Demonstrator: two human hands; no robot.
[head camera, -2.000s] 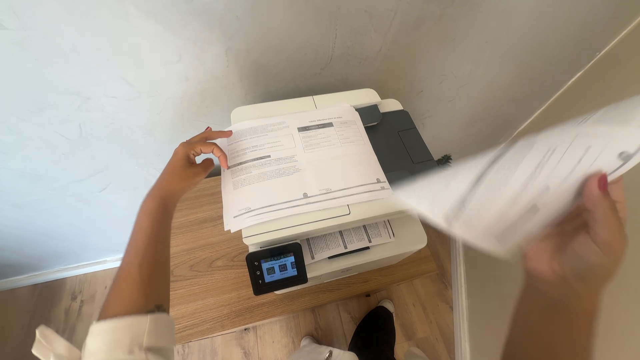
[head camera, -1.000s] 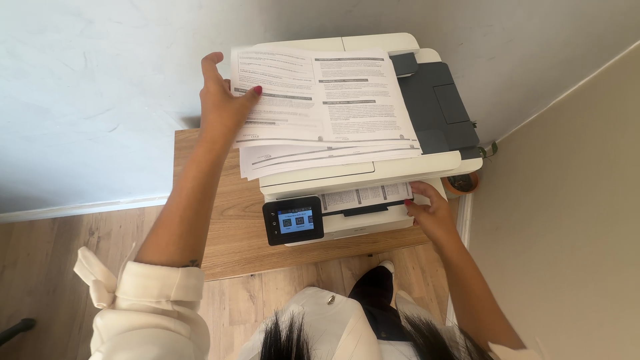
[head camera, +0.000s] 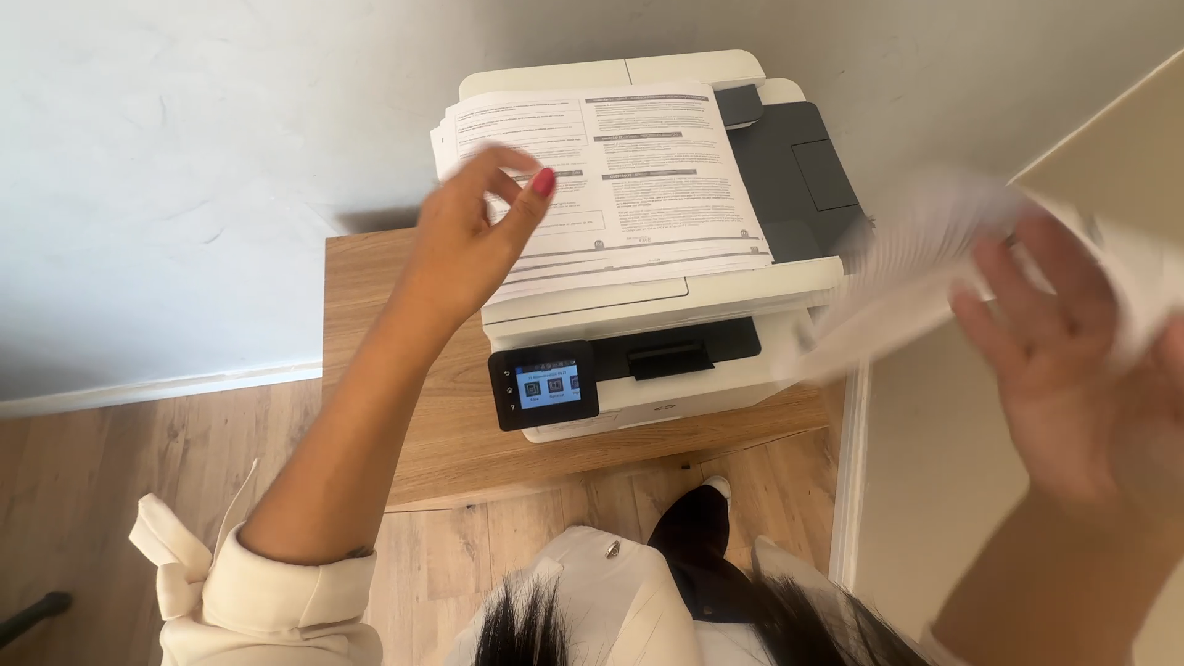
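A stack of printed sheets (head camera: 657, 185) lies on the lid of a white HP multifunction printer (head camera: 573, 310). Over the left part of that stack is my left hand (head camera: 481, 222), thumb and fingers apart, holding nothing. At the right, blurred by motion, my right hand (head camera: 1064, 351) holds a printed sheet (head camera: 906, 277) clear of the printer. The front output slot (head camera: 671, 351) shows no paper in it. Beside the slot, the touchscreen panel (head camera: 546, 386) is lit.
The printer stands on a wooden table (head camera: 416, 453). Its dark grey document feeder (head camera: 795, 185) is at the right of the lid. Walls rise behind and at the right. My shoe (head camera: 717, 486) shows on the floor below the table's front edge.
One second ago my right hand was at the output slot, where a printed sheet showed; now that hand is off to the right with a sheet. My left hand has moved in over the stack.
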